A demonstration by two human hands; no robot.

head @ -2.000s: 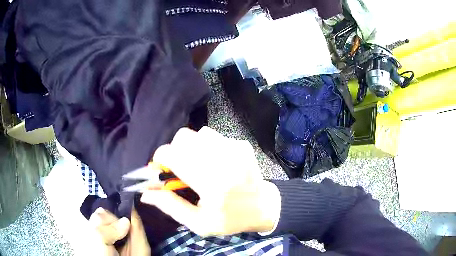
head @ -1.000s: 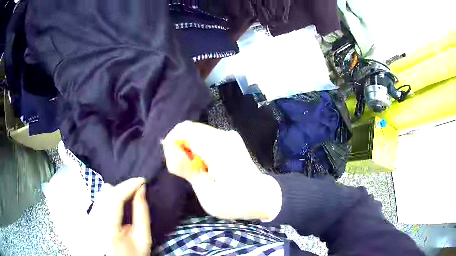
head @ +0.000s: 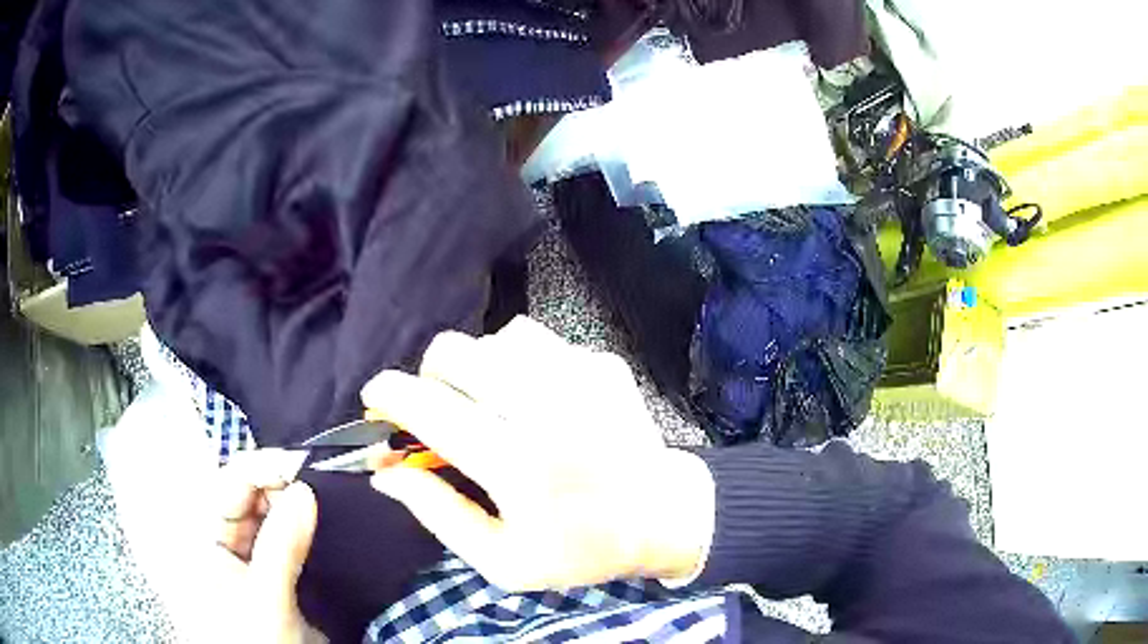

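A dark purple-black jacket point(head: 302, 214) lies over the lap, its surface wrinkled. My left hand point(head: 252, 541) pinches the jacket's dark edge at the lower left, fingers and thumb together. My right hand point(head: 541, 459) is closed around thread snips point(head: 422, 459) with orange handles. The silver blades point left and are parted, with their tips close to my left fingertips at the jacket edge. Whether the tips touch a thread cannot be seen. Both hands look overexposed.
A checked apron point(head: 434, 604) shows under the work. Navy pieces with white stitching point(head: 523, 63) lie behind. Clear plastic bags point(head: 737, 138) and a dark plastic bag of blue items point(head: 781, 327) are at right. A silver-black motor point(head: 959, 208) stands by yellow surfaces. A carton flap point(head: 82, 315) is at left.
The snips' blades, hidden a second ago, show again beside my left fingers. My right hand has turned. My left hand has shifted slightly left and grips the edge nearer the blades.
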